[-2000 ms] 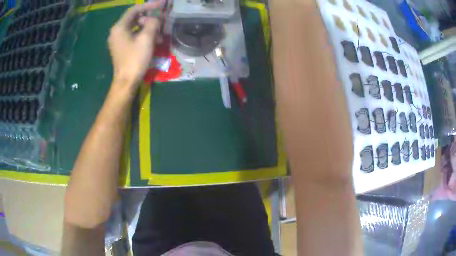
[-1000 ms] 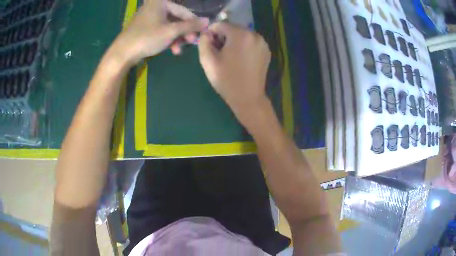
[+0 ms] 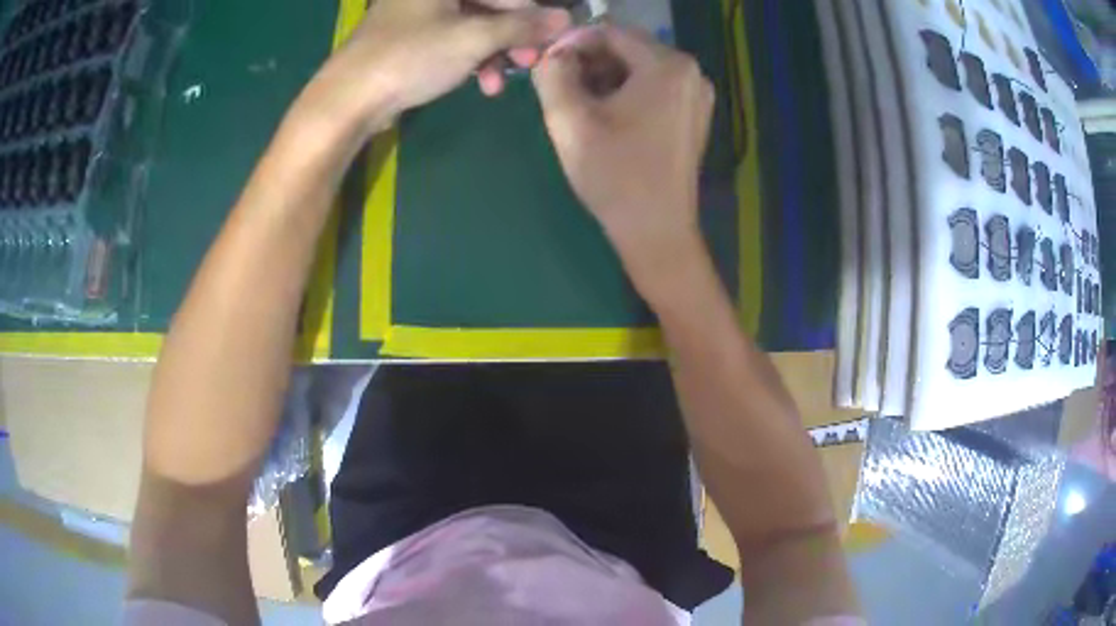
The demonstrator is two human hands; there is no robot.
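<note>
My left hand [image 3: 428,55] and my right hand [image 3: 627,122] are close together at the top of the picture, over the green mat [image 3: 514,245]. My left fingertips are pinched beside the curled fingers of my right hand. Whatever they hold is too small and too hidden by the fingers to tell. A small pale piece [image 3: 596,7] shows just above my right hand at the top edge. The fixture is mostly cut off or hidden there.
Stacked white foam trays [image 3: 920,306] stand at the right, with rows of dark modules [image 3: 964,242] and thin wires. A clear blister tray [image 3: 67,245] with black parts lies at the left. Yellow tape [image 3: 526,342] marks the mat's front. Silvery packaging [image 3: 936,477] and cardboard [image 3: 86,422] are below.
Both hands have come together from apart; my right hand came back from the upper right. The pliers seen lying on the mat are no longer visible. The view has shifted, cutting off the fixture.
</note>
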